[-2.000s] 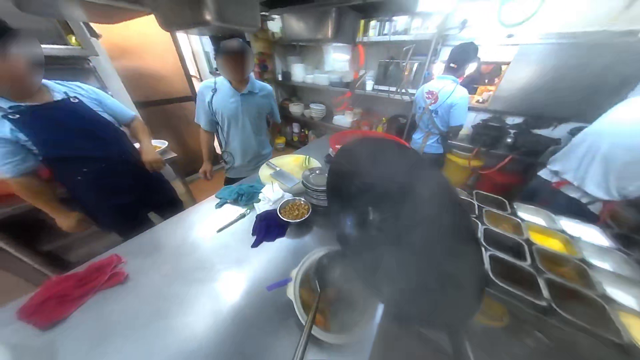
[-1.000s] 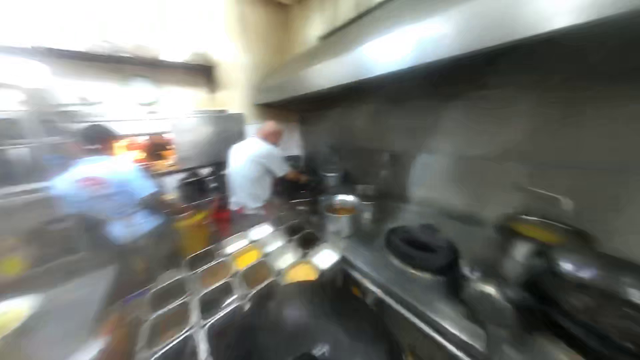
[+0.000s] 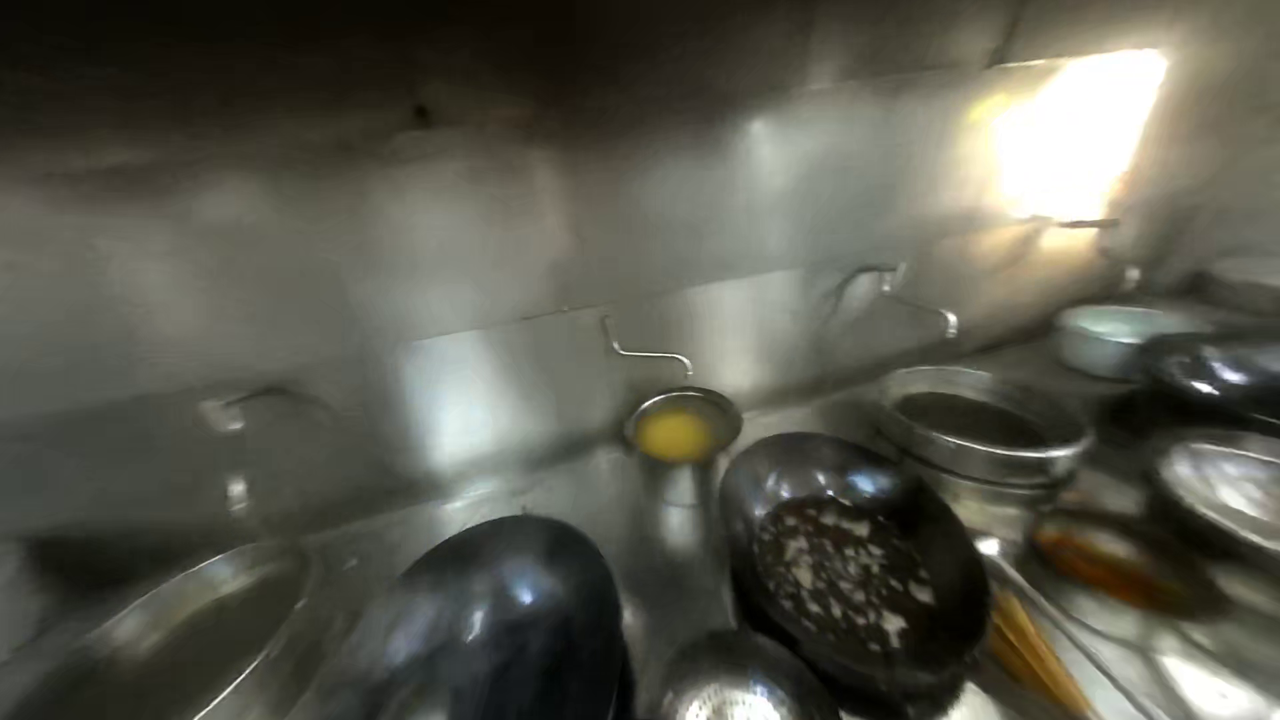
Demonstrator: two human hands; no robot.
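Neither of my hands is in view, so what they hold cannot be seen. A dark wok (image 3: 500,620) with a bare, shiny inside stands at the lower middle left, tilted. To its right, a second black wok (image 3: 850,560) holds dark residue with pale flakes. Low between the two woks is a perforated metal strainer (image 3: 735,700). A small metal bowl with yellow contents (image 3: 675,433) rests behind them, beneath a thin bent spout (image 3: 650,354).
A large metal pot (image 3: 980,425) sits at the right, near a pan with orange-brown residue (image 3: 1120,565) and a pale basin (image 3: 1125,335). A wide metal pan (image 3: 190,640) is at lower left. A steel wall (image 3: 500,390) closes off the back; its taps (image 3: 925,310) jut out.
The view has swung far to the right, from the counter with the white pot and co-workers to the stove wall. The lifted wok and the food trays have left the picture.
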